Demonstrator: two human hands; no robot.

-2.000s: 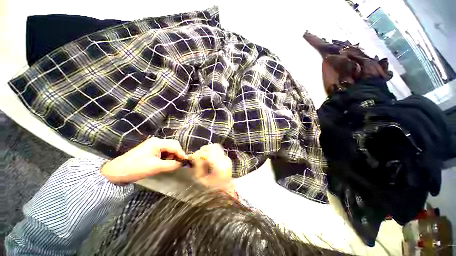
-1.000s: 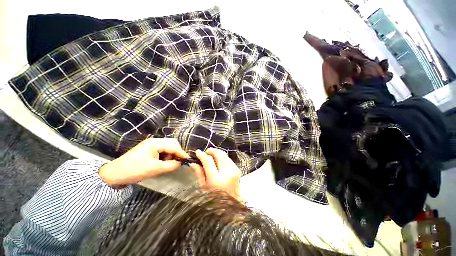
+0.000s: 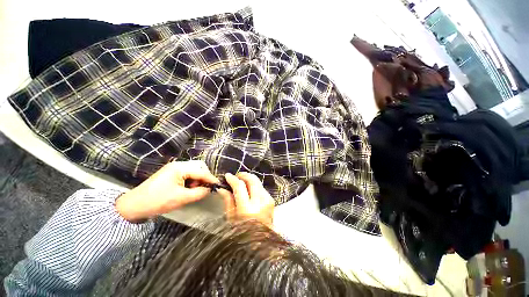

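A dark plaid garment with white and yellow check lines lies spread and gathered over the white table. My left hand, in a striped sleeve, pinches the garment's near edge, a small dark bunch of cloth. My right hand pinches the same dark bunch from the right, its fingertips close to the left ones. Hair in front hides its wrist. Whether a needle or fastener is between the fingertips is too small to tell.
A plain black cloth part sticks out at the far left. A black garment pile lies right, with a brown crumpled cloth or bag behind it. Small containers stand at lower right. The white table borders a grey floor.
My right hand was blurred with motion two seconds ago; its fingers now show clearly at the dark edge. My left hand stays in nearly the same place.
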